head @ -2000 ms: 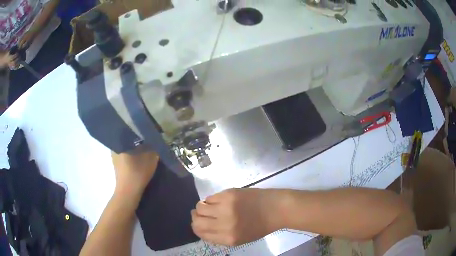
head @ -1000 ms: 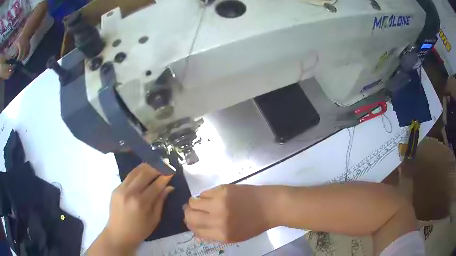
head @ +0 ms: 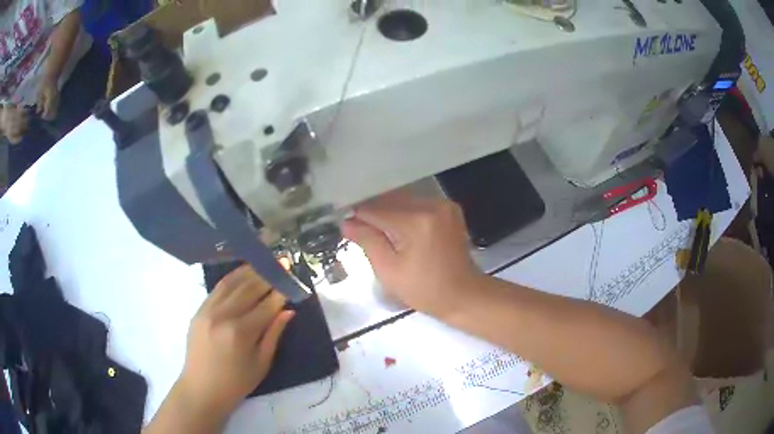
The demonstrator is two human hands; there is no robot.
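A black fabric piece (head: 304,352) lies on the white table under the head of the sewing machine (head: 424,110). My left hand (head: 233,339) rests on the fabric, its fingertips near the presser foot (head: 333,267); the fabric's far part is hidden by the hand and the machine's end cover. My right hand (head: 420,250) is raised over the metal bed just right of the needle area, thumb and forefinger close together near the machine head. Whether it holds anything is too small to tell.
A black heap of pieces (head: 64,356) lies at left. A smartphone-like black rectangle (head: 492,197) is on the bed. Red-handled snips (head: 630,197), a yellow-and-black tool (head: 699,242) and a printed ruler (head: 407,398) are at right and front. A person (head: 42,68) is at upper left.
My right hand has left the fabric's near right edge and moved up to the needle area. My left hand has moved from behind the machine's end cover onto the fabric.
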